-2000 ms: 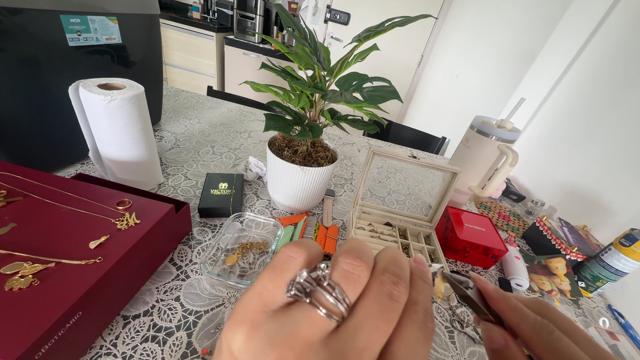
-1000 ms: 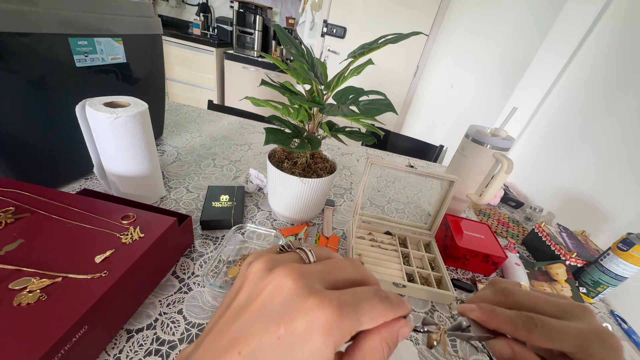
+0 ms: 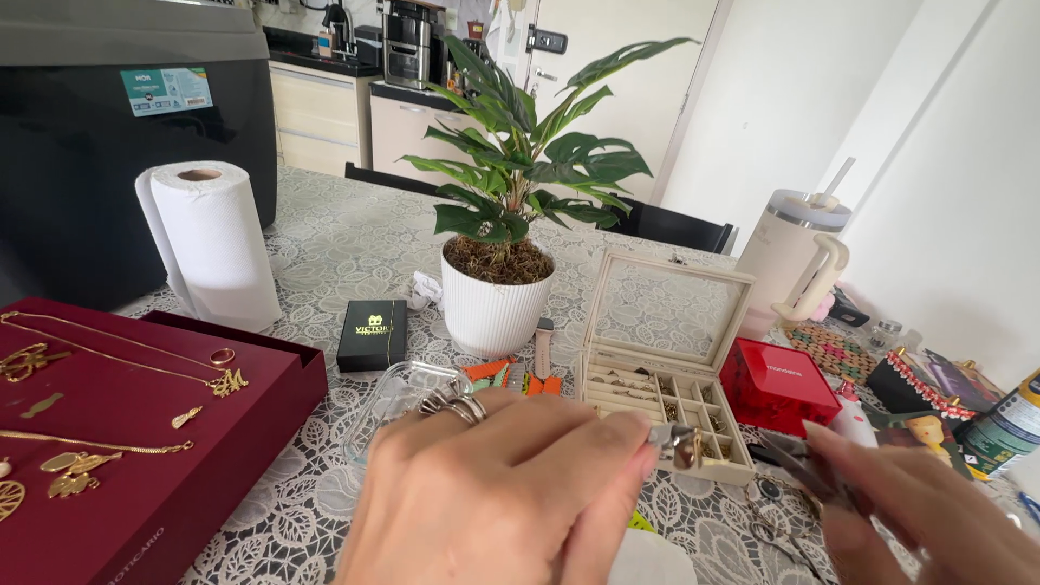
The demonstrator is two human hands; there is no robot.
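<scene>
My left hand [image 3: 504, 479], wearing several rings, pinches a small metal jewelry piece [image 3: 678, 444] between thumb and forefinger, in front of the open jewelry box [image 3: 666, 366]. The piece is blurred, silver and gold in tone. My right hand [image 3: 918, 496] is at the lower right, closed on a pointed metal tool [image 3: 812, 471], perhaps pliers or tweezers; the blur hides its kind. Tool and piece are apart. Beneath the right hand lie tangled chains [image 3: 780, 520]. A glass dish [image 3: 398, 390] is partly hidden behind my left hand.
On the left, a dark red box [image 3: 162, 406] carries gold necklaces and pendants. Behind stand a paper towel roll [image 3: 215, 244], a small black box [image 3: 371, 335] and a potted plant [image 3: 497, 309]. A red box [image 3: 776, 386] and a handled tumbler [image 3: 784, 260] are at right.
The hands were close together at the small metal piece one second ago; now they are apart. My left hand has risen with the piece, and the right hand has moved right with the tool.
</scene>
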